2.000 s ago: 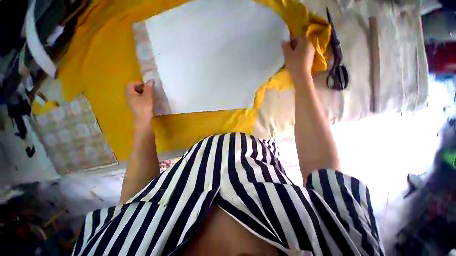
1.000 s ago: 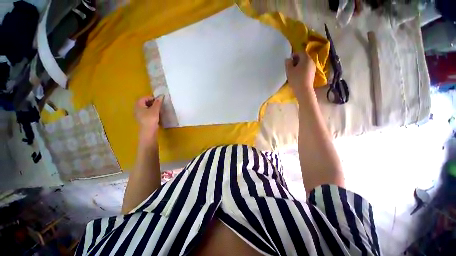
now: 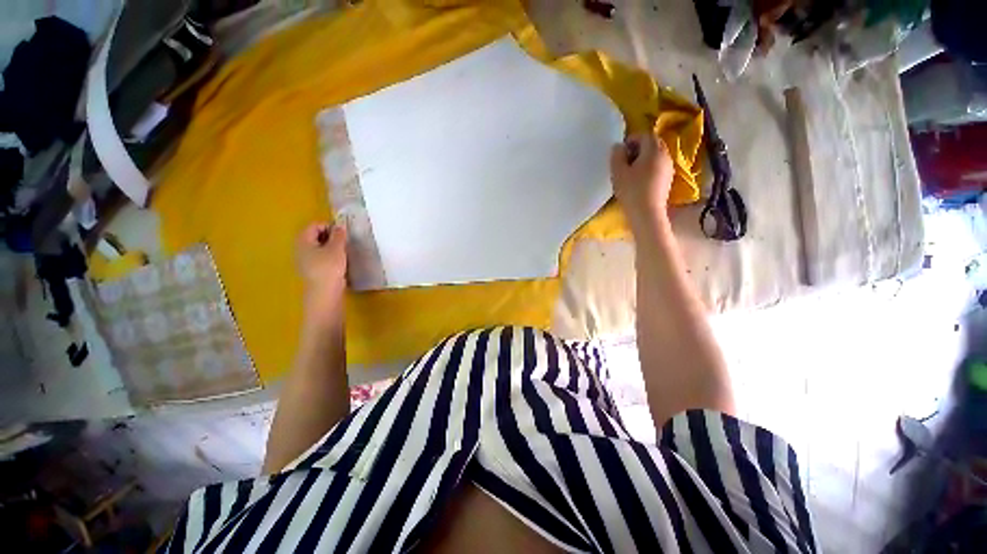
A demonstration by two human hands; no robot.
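The white pattern piece [image 3: 476, 162] lies on the yellow fabric [image 3: 249, 184], with a beige checked strip [image 3: 353, 206] along its left end. My left hand [image 3: 324, 255] is at the outer edge of this strip, fingers curled and pinched on the edge. My right hand [image 3: 643, 173] is at the curved right end of the pattern, fingers curled on its edge next to the bunched yellow cloth. The fingertips of both hands are partly hidden. The dark shears [image 3: 720, 173] lie right of the bunched cloth, beyond my right hand.
A brown wooden ruler [image 3: 802, 184] lies on the cream table cloth [image 3: 752, 260] at the right. A plaid piece [image 3: 173, 325] lies at the left end of the yellow fabric. A pale curved strip [image 3: 106, 130] and dark cloth [image 3: 43, 81] are at the upper left.
The view has shifted, so the table shows lower and more of its far side is visible. The pattern's far corner now shows. Both hands stay at the pattern's ends.
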